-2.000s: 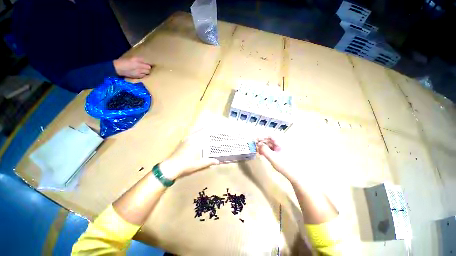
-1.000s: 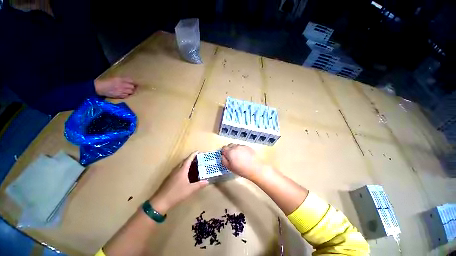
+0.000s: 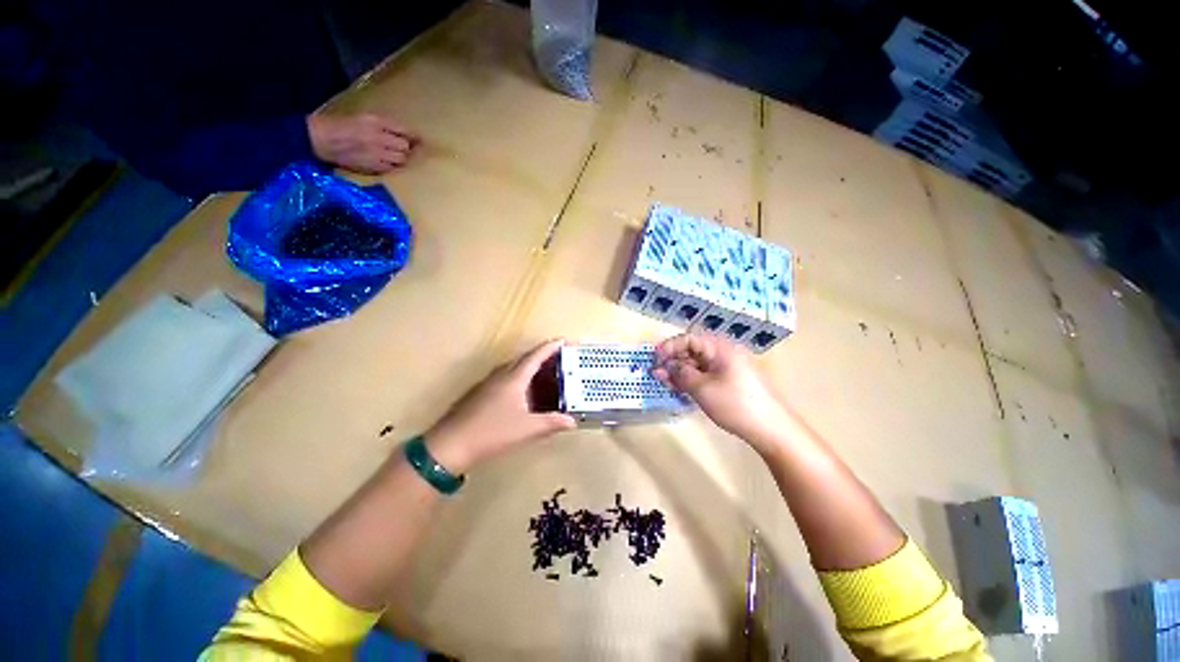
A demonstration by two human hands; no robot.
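Note:
A light grey metal enclosure (image 3: 608, 378) with rows of small holes on its upper face lies in front of me. My left hand (image 3: 505, 401) grips its left end, thumb at the near edge and fingers behind. My right hand (image 3: 709, 378) is at its right end, with fingertips together on the perforated face; whether they hold a fastener is too small to tell. A pile of small black fasteners (image 3: 569, 537) lies on the cardboard nearer to me. A row of several enclosures (image 3: 712, 269) stands behind, slotted faces up and dark openings towards me.
Cardboard table covering (image 3: 505, 168). A blue plastic bag (image 3: 304, 291) of black fasteners and pale flat sheets (image 3: 168, 375) are at left. A person's hand (image 3: 362, 142) rests at upper left. A clear bag (image 3: 566, 45) stands at the far edge. More enclosures (image 3: 1022, 563) are at right.
The view has shifted, so the table things appear further right and higher than one second ago. My right fingers now cover less of the enclosure's face. My left hand still grips its left end.

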